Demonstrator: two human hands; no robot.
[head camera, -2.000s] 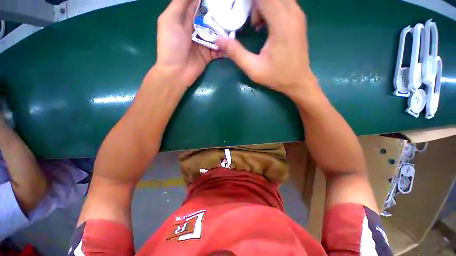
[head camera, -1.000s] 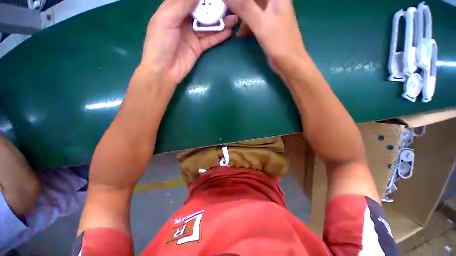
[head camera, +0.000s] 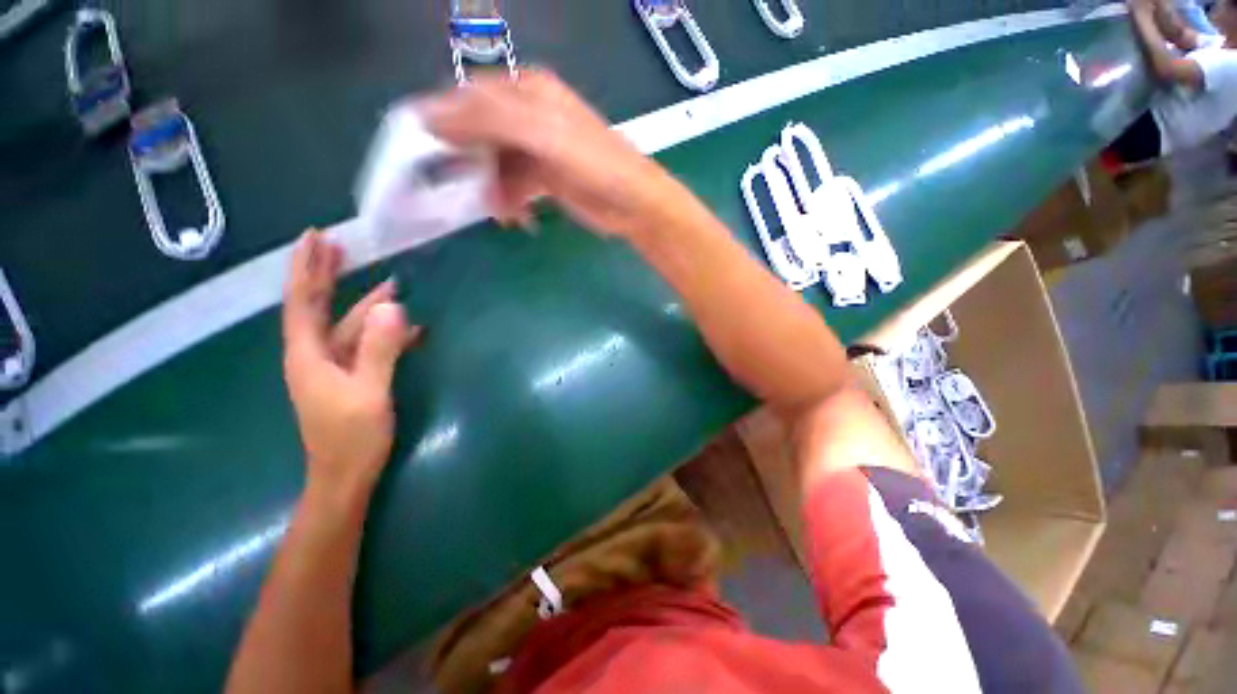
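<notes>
My right hand (head camera: 550, 152) grips a white unit (head camera: 423, 183), blurred by motion, over the pale metal rail at the conveyor's near side. The unit looks like a joined white housing, but its details cannot be told. My left hand (head camera: 343, 373) is below and left of it, over the green bench, fingers apart, holding nothing and not touching the unit.
Spaced units with blue patches, one of them here (head camera: 174, 176), lie on the dark conveyor (head camera: 312, 68) beyond the pale rail (head camera: 699, 122). A pile of white covers (head camera: 821, 217) lies on the green bench (head camera: 570, 319). A carton (head camera: 1051, 393) holds white loops. A person (head camera: 1194, 82) is at far right.
The view has turned, showing the conveyor. My right hand has carried the white unit forward to the rail. My left hand has let go of it and opened.
</notes>
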